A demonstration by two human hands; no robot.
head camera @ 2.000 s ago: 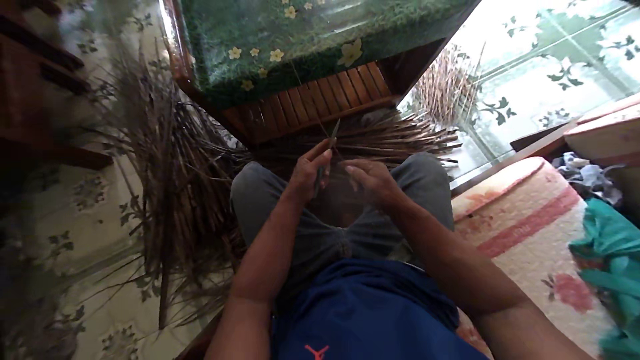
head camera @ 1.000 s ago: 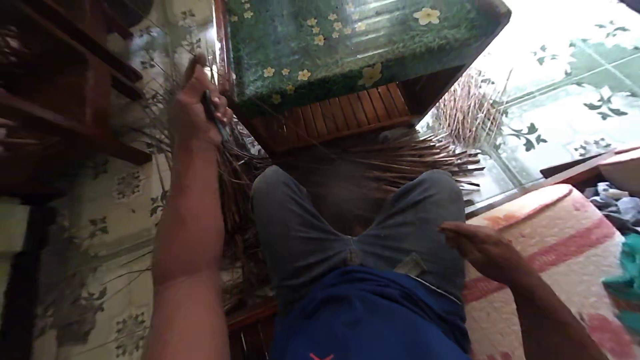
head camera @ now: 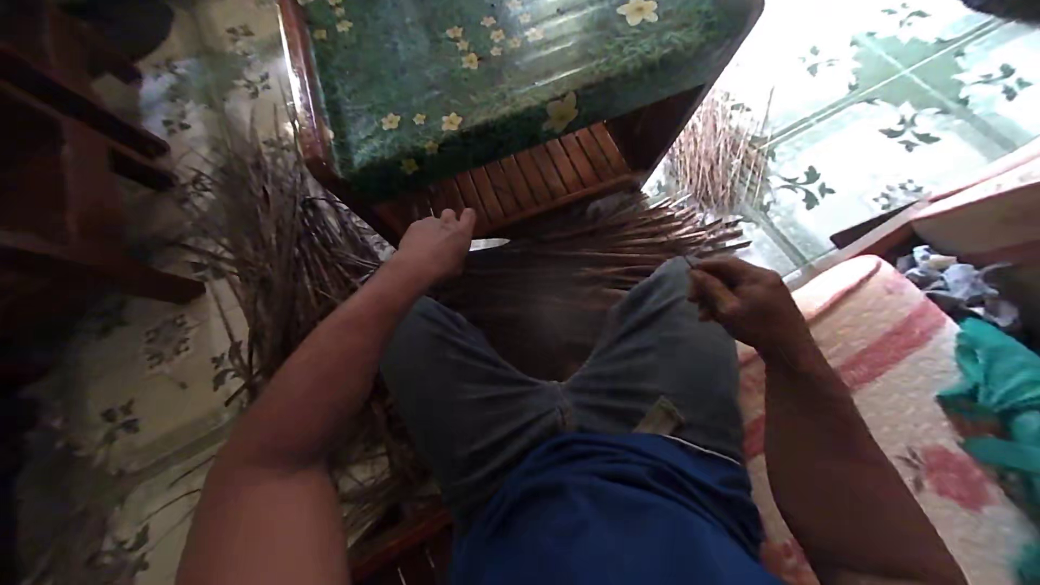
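My left hand (head camera: 439,244) is above the stalks near the low table's slatted shelf, closed around a knife whose pale blade (head camera: 489,244) points right. My right hand (head camera: 735,296) is by my right knee, its fingers pinched together; a thin dark tip shows at the fingers, too small to name. Under and between my hands a bundle of long brown dry stalks (head camera: 666,236) lies on the floor across the front of my knees. A larger, tangled heap of such stalks (head camera: 284,244) is left of my left forearm.
A low wooden table with a green flowered cover (head camera: 504,89) stands ahead, with a slatted shelf (head camera: 536,175) beneath. More thin stalks (head camera: 719,154) stand at its right. Wooden furniture (head camera: 89,187) is at left. A patterned cushion (head camera: 869,341) and teal cloth (head camera: 1003,382) lie at right.
My left hand has come down and right from the upper left, over the stalks. My right hand has risen from beside my thigh to my knee. Two seconds ago both hands were together between my knees.
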